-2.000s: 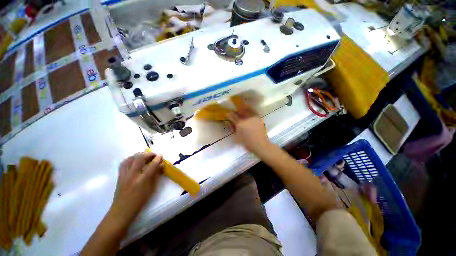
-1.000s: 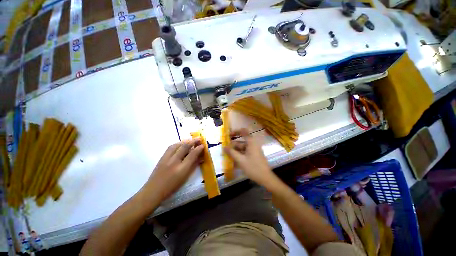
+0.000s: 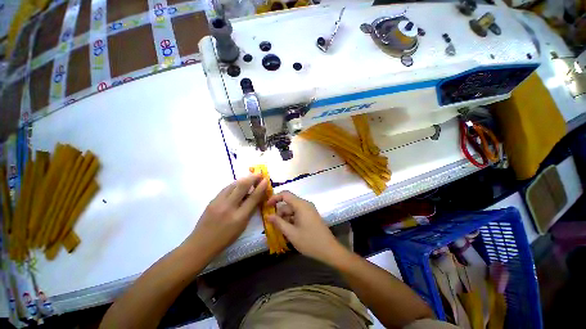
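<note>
A narrow mustard-yellow fabric strip lies at the table's front edge, just in front of the needle area; its lower end looks layered. My left hand holds its upper part with the fingertips. My right hand pinches its right side lower down. The white sewing machine with a blue stripe stands behind. The presser foot is above the strip's upper end, apart from it. A loose bunch of yellow strips lies under the machine arm. A row of yellow strips lies at the far left.
Red-orange handled scissors and a folded yellow fabric stack lie at the right end. A blue plastic basket with mixed scraps stands below the table at right. A brown panel with printed tape is at the back left.
One second ago each hand held a separate strip. My right hand has moved left and down, bringing its strip against the one in my left hand. Earlier, my right hand was at the bunch.
</note>
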